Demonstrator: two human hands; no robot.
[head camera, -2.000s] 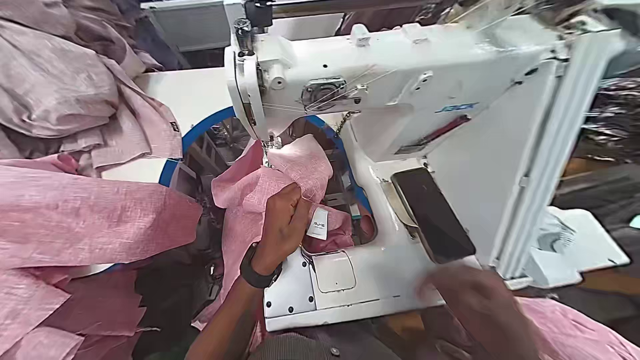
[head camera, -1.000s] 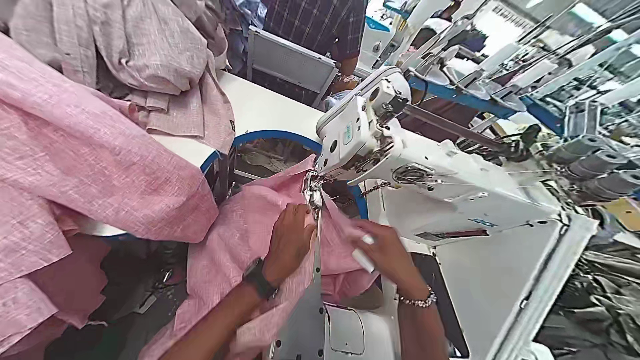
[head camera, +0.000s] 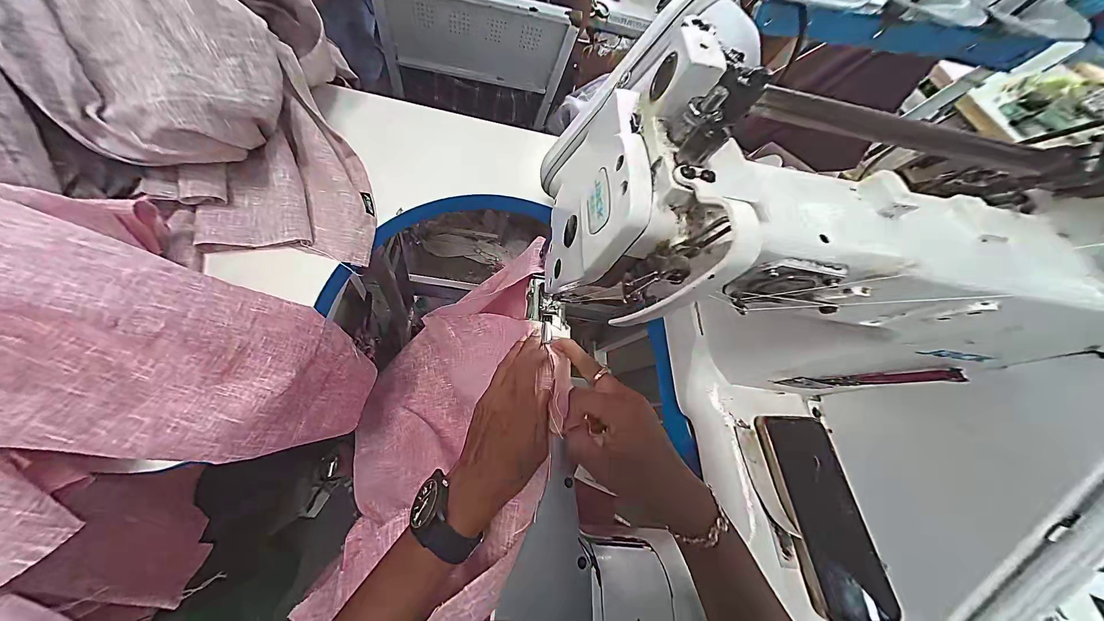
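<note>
A white industrial sewing machine (head camera: 862, 259) fills the right side, its presser foot (head camera: 549, 323) down at a piece of pink woven fabric (head camera: 414, 397). My left hand (head camera: 509, 423), with a dark watch on the wrist, lies flat on the fabric just in front of the foot, fingertips at the edge. Close against it, my right hand (head camera: 617, 440), with a ring and a bracelet, pinches the folded fabric edge between thumb and forefinger. The needle tip is too small to make out.
Large pink fabric pieces (head camera: 172, 345) hang over the left side, with greyish-pink garments (head camera: 172, 86) behind them on the white table (head camera: 448, 155). A blue-edged cutout surrounds the machine's arm. A dark smartphone (head camera: 828, 517) rests on the machine at the lower right.
My right hand has come from near the phone to the fabric edge beside my left hand. The white tag it held a second ago is no longer plain. The view has swung and moved closer.
</note>
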